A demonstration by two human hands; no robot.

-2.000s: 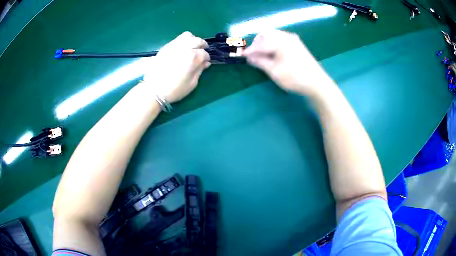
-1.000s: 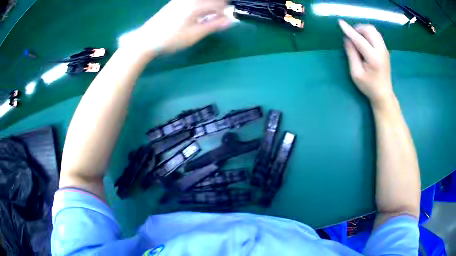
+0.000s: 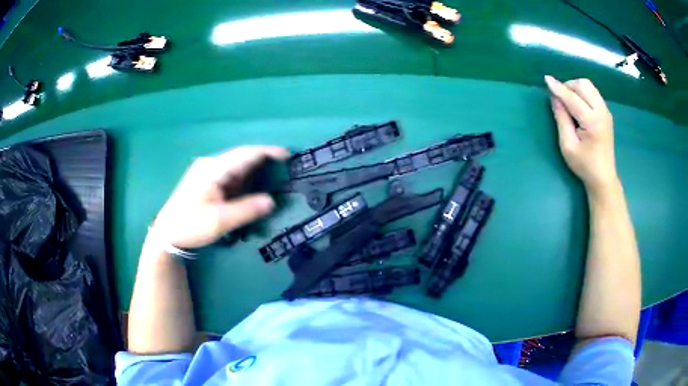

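Loose black plastic shells [image 3: 313,226] lie in a pile on the light green worktop in front of me. My left hand [image 3: 219,197] is at the pile's left end, blurred, thumb and fingers apart around a dark shape; whether it grips this is unclear. My right hand [image 3: 585,128] is empty at the right, fingers loosely curled, above the worktop near the strip's edge. A partly assembled end [image 3: 407,16] with two bright copper tips lies on the dark green strip at the top, partly cut off.
More lead ends lie on the strip at upper left [image 3: 136,54] and upper right [image 3: 640,56]. A crinkled black bag [image 3: 38,241] lies on a black tray [image 3: 94,196] at left. Blue bins [image 3: 668,324] stand below the worktop at lower right.
My left hand has come down from the lead on the strip to the shell pile. My right hand has left the lead and moved right. The view has tilted down towards the worktop.
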